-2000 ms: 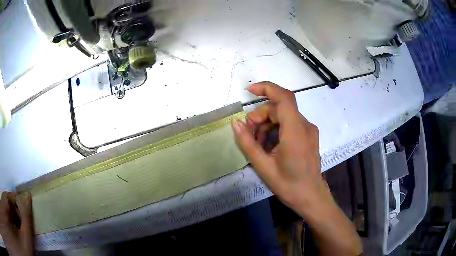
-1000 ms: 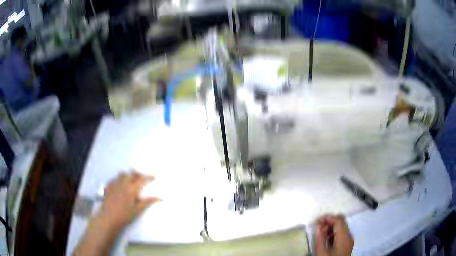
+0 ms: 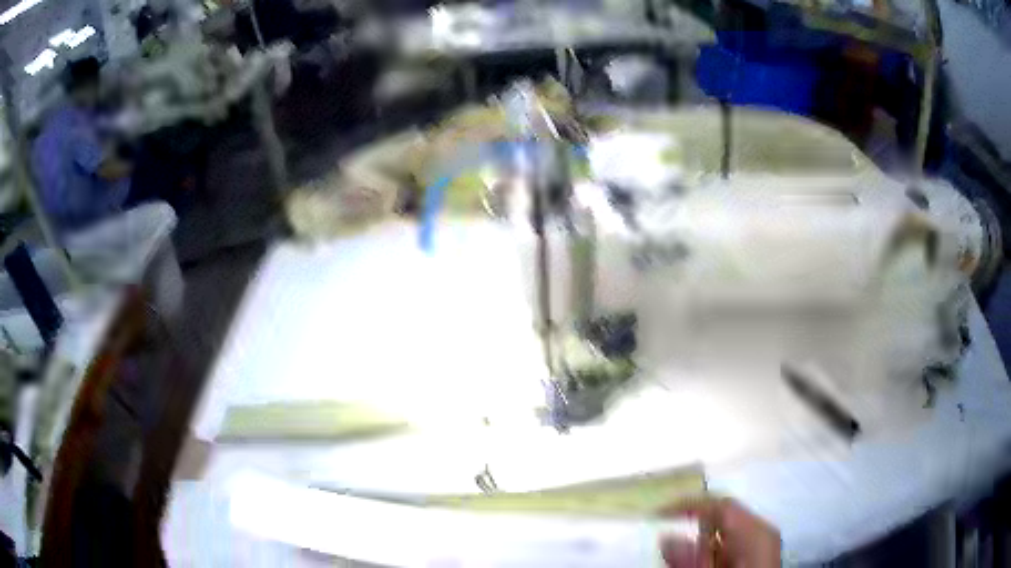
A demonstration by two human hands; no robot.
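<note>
The frame is blurred. A khaki fabric strip [image 3: 621, 492] lies along the front of the machine table, with a long white strip [image 3: 366, 530], perhaps the template, in front of it. My right hand [image 3: 726, 535] is at their right end, fingers curled and touching the khaki strip's end; its grip is unclear. Another khaki piece [image 3: 299, 421] lies at the table's left. A small skin-toned patch at the left table edge may be part of my left hand; I cannot tell. The needle area [image 3: 560, 402] is behind the strips.
The cream-white sewing machine head [image 3: 776, 250] stands over the right of the table. Black thread snips [image 3: 820, 402] lie on the bed at right. A blue tube [image 3: 430, 211] curves beside the head. A seated person [image 3: 78, 161] is at upper left. A brown curved edge [image 3: 98, 411] runs left of the table.
The view has tilted up from the close table view. My left hand has left the white area left of the needle. A khaki piece and the long white strip now show.
</note>
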